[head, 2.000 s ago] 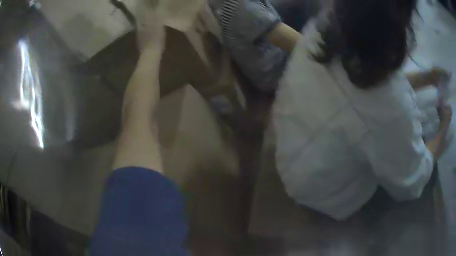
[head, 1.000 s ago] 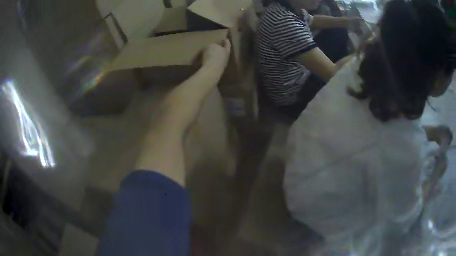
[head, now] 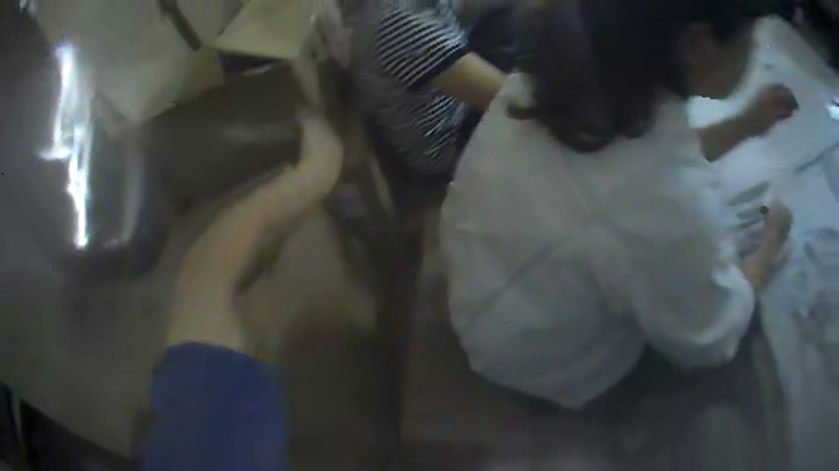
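Note:
My left hand (head: 317,133) is blurred, with its blue sleeve coming in from the lower left. It reaches up over a large brown open carton (head: 221,138), at the carton's right side near the raised flaps. My fingers point up towards the flap edge and blur into it, so I cannot tell if they grip it. The pale flaps (head: 262,32) stand open at the upper left. What lies inside the carton is unclear. My right hand is out of the picture.
A person in a white top (head: 570,248) sits close on the right, hands at a table with white sheets (head: 810,212). Beyond sits a person in a striped top (head: 414,46). A shiny, bright-streaked surface (head: 78,156) is at the left.
The view has swung, shifting the people and carton leftwards since one second ago. My left hand has moved left and slightly down in the picture, and its wrist is bent more.

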